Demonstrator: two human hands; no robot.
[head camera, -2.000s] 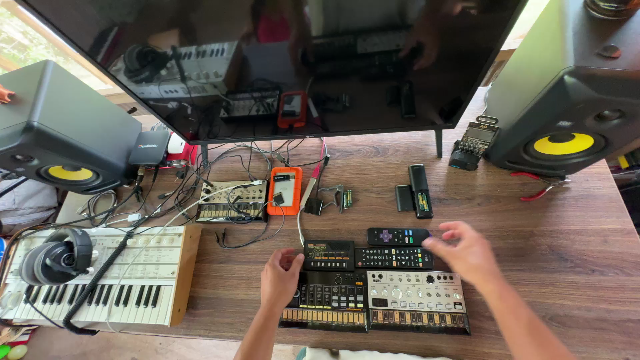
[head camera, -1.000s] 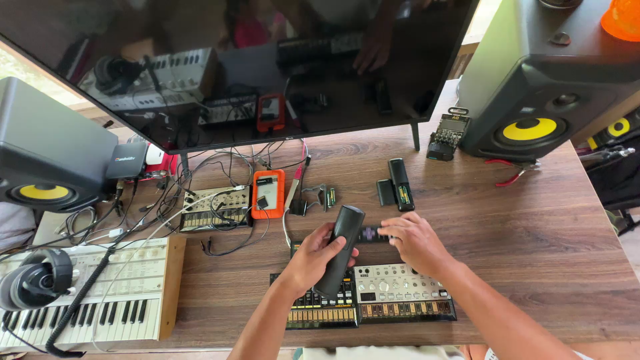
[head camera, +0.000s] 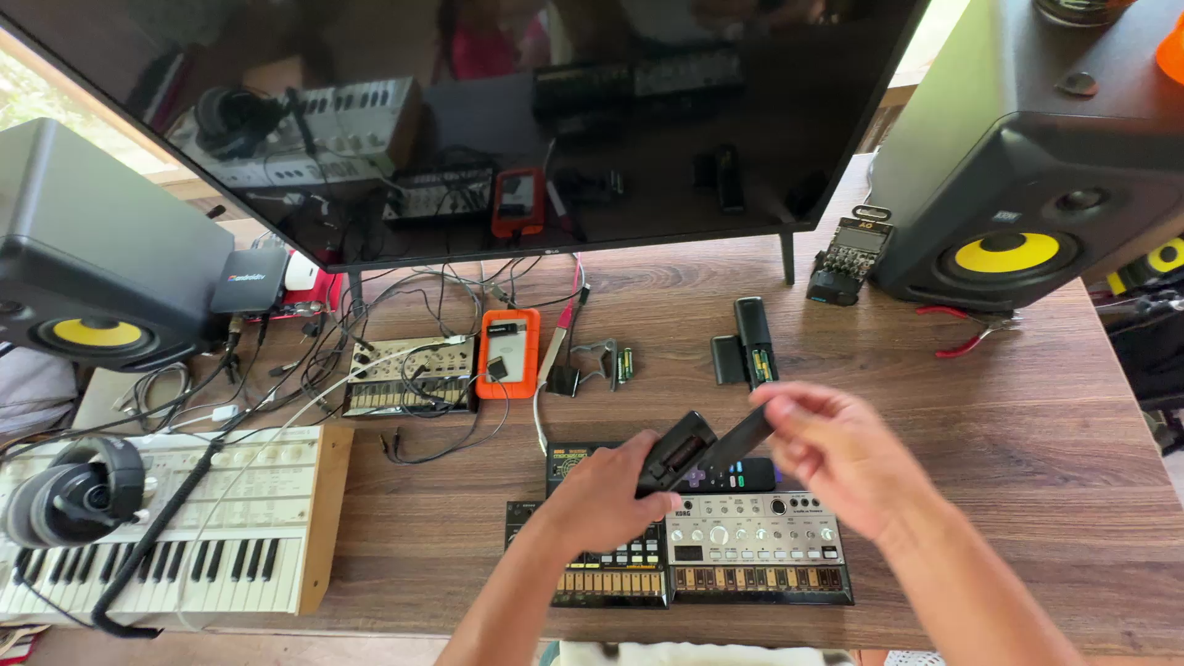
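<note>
My left hand (head camera: 606, 490) holds a black remote control (head camera: 678, 451), back side up, its battery compartment uncovered. No battery can be made out inside it. Between the fingers of my right hand (head camera: 819, 444) is a black battery cover (head camera: 742, 435), just right of the compartment. Below the hands, a remote with a purple direction pad (head camera: 740, 474) lies along the top of a silver Korg synthesizer (head camera: 758, 546). Farther back, another remote (head camera: 754, 328) lies face down with batteries showing, its loose cover (head camera: 728, 359) beside it. Two small batteries (head camera: 625, 364) rest near the desk's middle.
A television (head camera: 518, 120) stands behind, between two speakers (head camera: 1008, 185). Red-handled pliers (head camera: 971, 333) lie at the right. An orange-cased drive (head camera: 509, 353), tangled cables, a small gold synthesizer (head camera: 412, 377) and a white keyboard (head camera: 157, 527) with headphones (head camera: 72, 490) occupy the left.
My left hand has picked up the black remote, which lay above the silver synthesizer two seconds ago. Its back is now uncovered, with the cover in my right hand.
</note>
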